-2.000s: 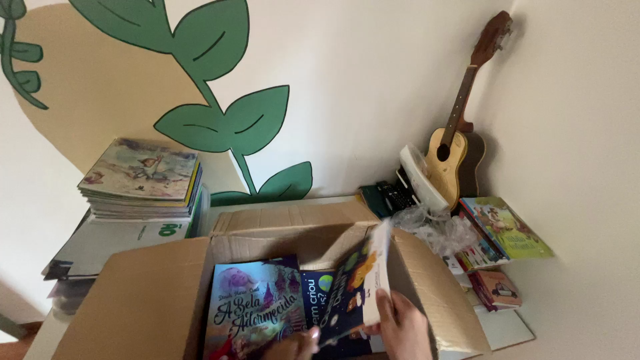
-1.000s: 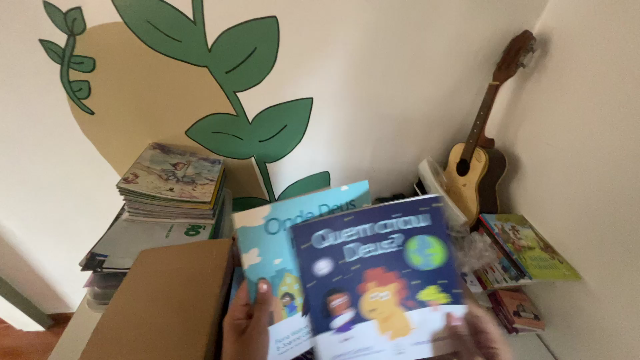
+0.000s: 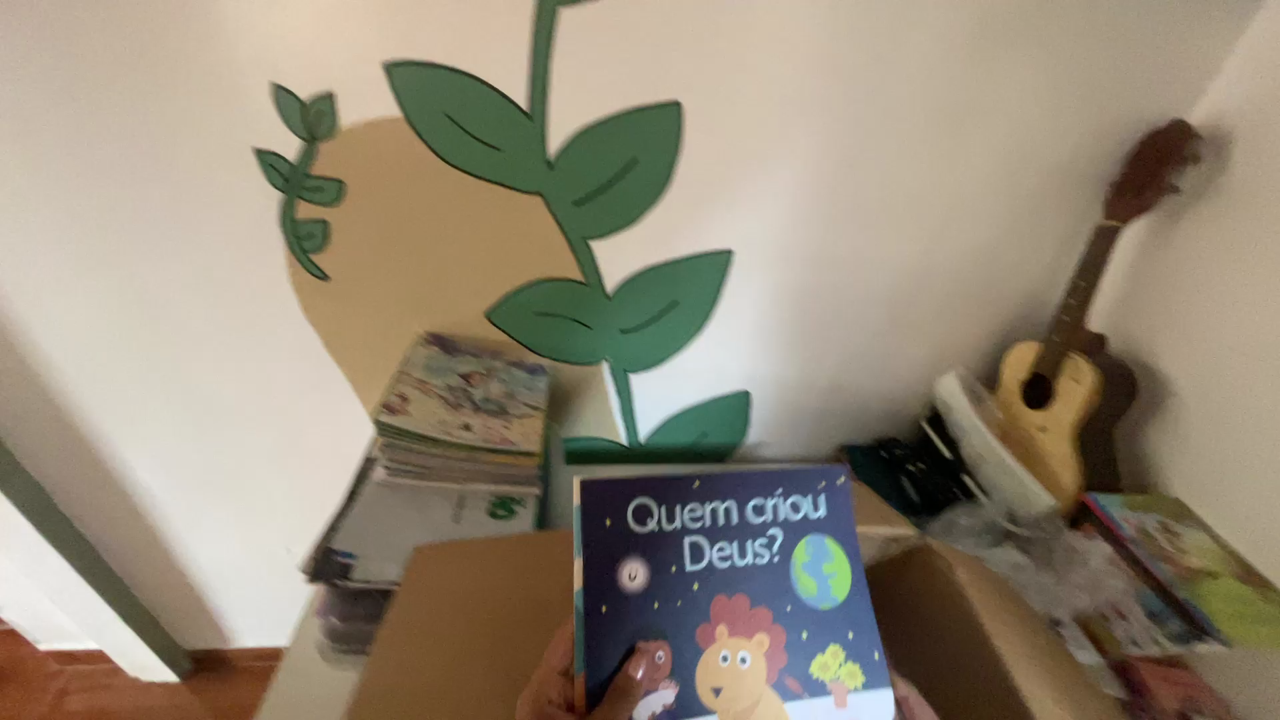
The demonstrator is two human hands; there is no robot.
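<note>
A dark blue children's book with a lion and a globe on its cover is held up in front of me, other book edges showing behind its left side. My left hand grips its lower left, thumb on the cover. At the lower right edge, my right hand holds it from the side, mostly out of sight. Beneath and behind the book stands an open cardboard box, its inside largely hidden.
A stack of books stands at the back left. On the right are crumpled clear plastic, more children's books, a white object and a small guitar leaning in the corner. The painted wall rises behind.
Two seconds ago my hands were over the box; they then lifted two books, side by side. Now the dark blue book covers the light blue one. The view has tilted up.
</note>
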